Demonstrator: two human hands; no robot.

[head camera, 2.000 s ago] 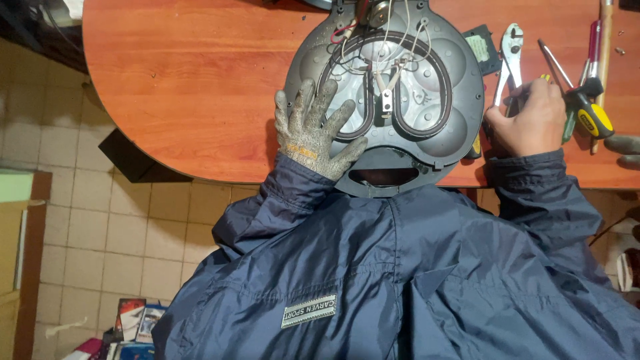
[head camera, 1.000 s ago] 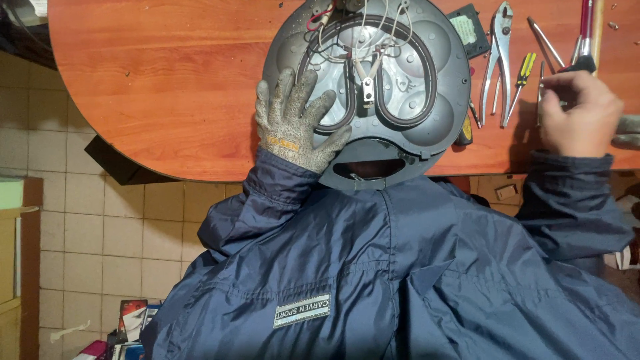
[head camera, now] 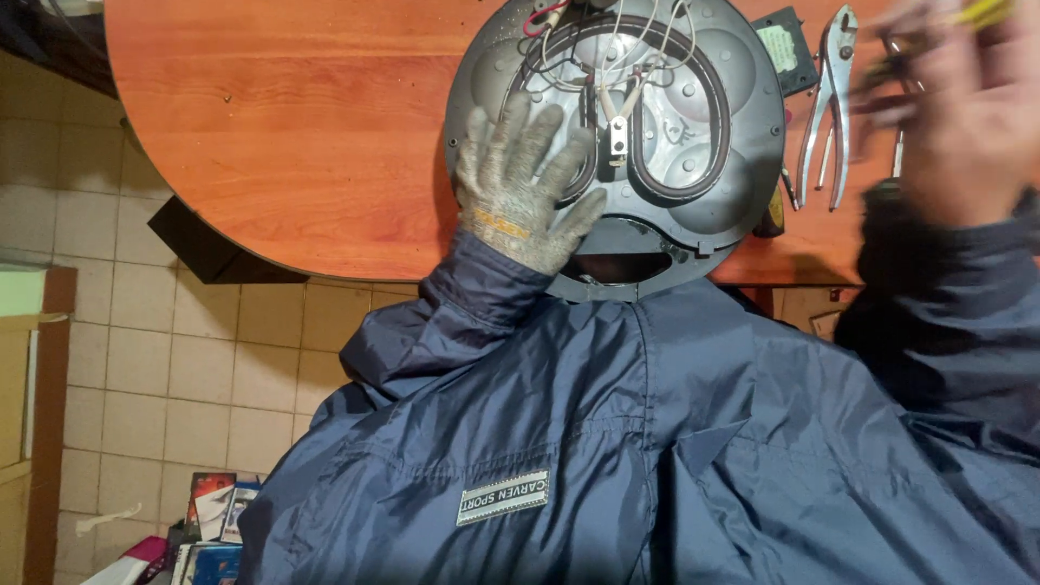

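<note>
My left hand (head camera: 528,179), in a grey knit glove, rests with fingers spread on the left side of a round dark appliance housing (head camera: 715,187). A curved heating element (head camera: 723,122) loops inside the housing, with a small metal bracket (head camera: 618,136) at its middle and white wires (head camera: 626,49) above. My right hand (head camera: 967,122), bare and blurred by motion, is over the tools at the upper right; a yellow thing (head camera: 985,11) shows at its fingers, and whether it is held is unclear. Slip-joint pliers (head camera: 837,106) lie between the housing and that hand.
A black box with a pale label (head camera: 784,50) lies beside the housing's upper right. A yellow and black handle (head camera: 770,218) shows at its lower right edge. The wooden table (head camera: 284,162) has a rounded left edge, above a tiled floor (head camera: 195,382) with boxes and papers (head camera: 213,520).
My right hand has moved from beside the pliers, first to the right, then up over the tools. My left hand stays on the housing.
</note>
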